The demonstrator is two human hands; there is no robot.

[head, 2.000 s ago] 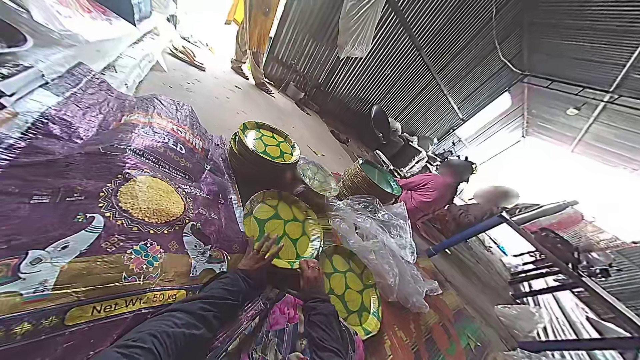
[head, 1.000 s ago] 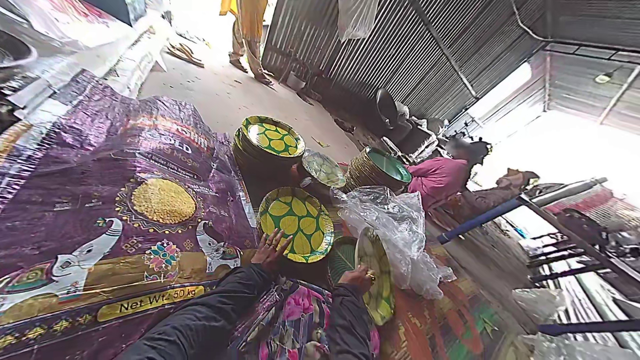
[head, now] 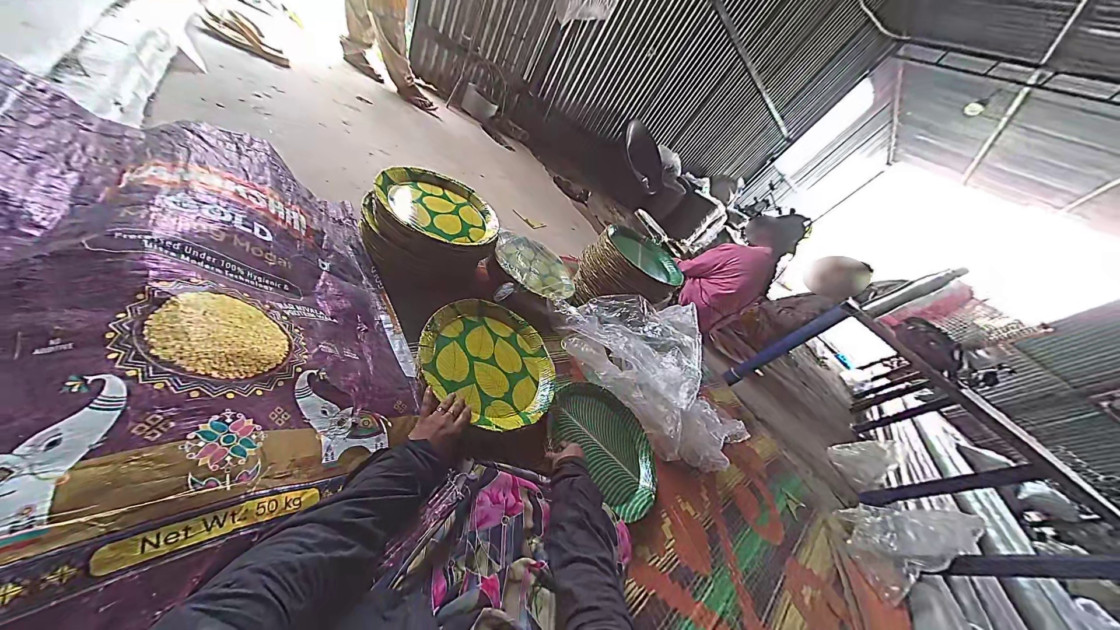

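My left hand (head: 442, 422) rests at the lower left rim of a round plate with yellow leaf shapes on green (head: 486, 364); whether it grips the rim is unclear. My right hand (head: 564, 452) is at the near left edge of a green striped plate (head: 605, 451), its fingers partly hidden. Behind these stand a tall stack of yellow-and-green plates (head: 429, 214), a plate or pack under clear plastic (head: 535, 265) and a stack with a dark green top plate (head: 643, 255). A crumpled clear plastic bag (head: 652, 367) lies right of the leaf plate.
A large purple printed sack (head: 210, 350) covers the left side. A patterned mat (head: 735, 542) lies at the right, beside a metal frame with blue bars (head: 954, 481). A person in pink (head: 726, 280) sits beyond the stacks; another person's legs (head: 381, 48) show at the top.
A yellow-and-green plate was tilted in my right hand one second ago; now the green striped plate shows in full there, and the tilted plate is out of my right hand. My left hand stays by the leaf plate.
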